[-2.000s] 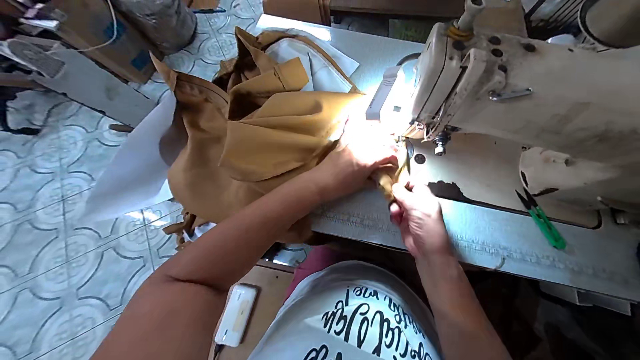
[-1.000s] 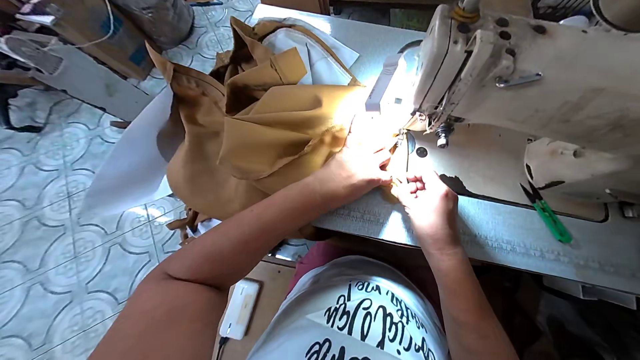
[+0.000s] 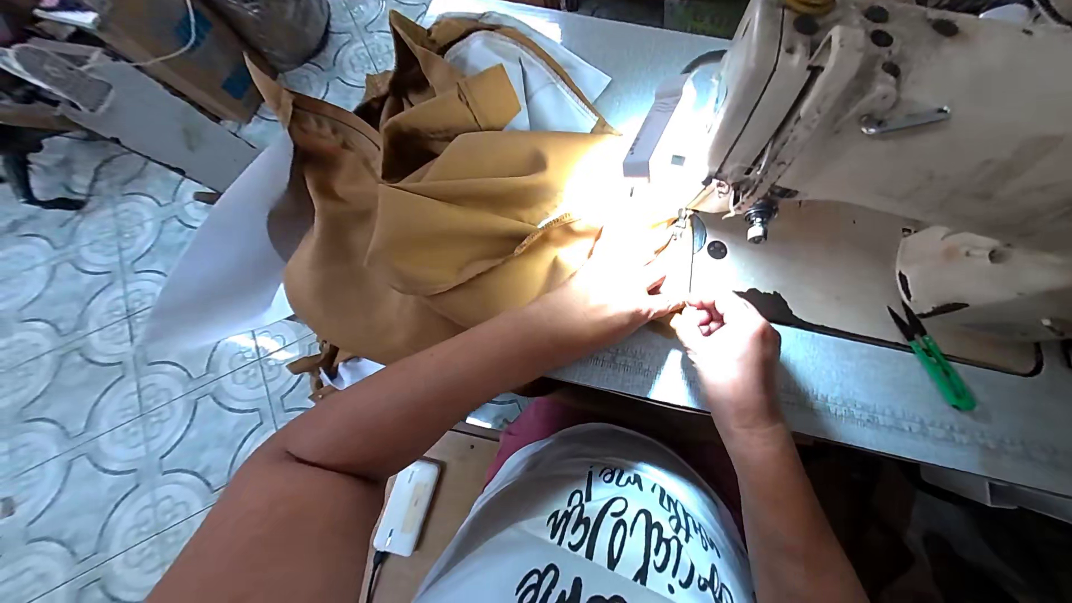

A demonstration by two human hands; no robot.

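Observation:
Mustard-brown fabric (image 3: 486, 201) lies bunched on the left of the sewing machine table, its left part hanging over the edge. My left hand (image 3: 615, 297) holds the fabric close to the front edge, in front of the needle area. Glare washes out part of that hand. My right hand (image 3: 729, 343) pinches the fabric edge between thumb and fingers, and its fingertips meet those of my left hand. The presser foot (image 3: 683, 219) of the industrial sewing machine (image 3: 904, 126) is just beyond both hands, with fabric beside it.
Green-handled thread snips (image 3: 938, 364) lie on the table at the right. White material (image 3: 222, 251) hangs at the left of the fabric. A white power bank (image 3: 408, 507) with a cable rests near my lap. A cardboard box (image 3: 188, 59) stands on the tiled floor, back left.
My right hand was lower and farther from the left two seconds ago; it has come up against the left fingertips. The fabric bundle has stayed nearly the same.

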